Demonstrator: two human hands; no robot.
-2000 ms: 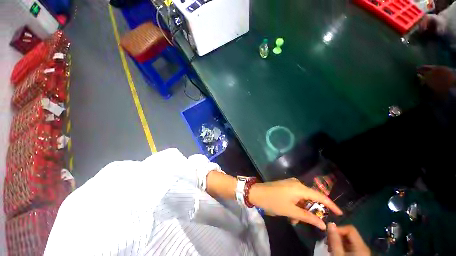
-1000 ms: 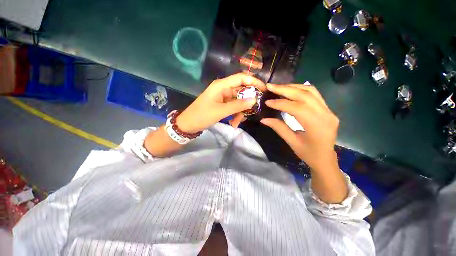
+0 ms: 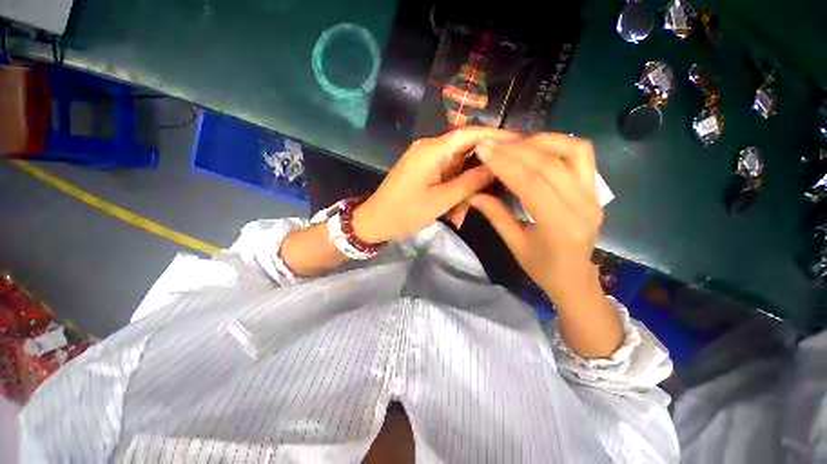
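Note:
My left hand (image 3: pixel 422 192), with a white and dark red bracelet at the wrist, is curled in front of the black plate (image 3: pixel 537 113). Its thumb and fingers close around the small round device, which the fingers almost fully hide. My right hand (image 3: pixel 549 204) meets it from the right, fingertips at the left fingers; whether it grips the device is hidden. Red laser lines cross a tan and dark round shape (image 3: pixel 466 94) on the plate behind the hands. A white sheet (image 3: pixel 603 190) shows partly behind my right hand.
A pale green ring (image 3: pixel 317 65) lies left of the plate. Several open two-part units (image 3: pixel 655 80) lie spaced out at the right, with more silvery parts at the right edge. A blue bin (image 3: pixel 238 161) with pale pieces stands below the bench edge, near a blue stool (image 3: pixel 95 127).
The view has swung from the bench's left side to straight ahead. Since one second ago, my right hand has moved left onto the left fingers, and the device has become hidden.

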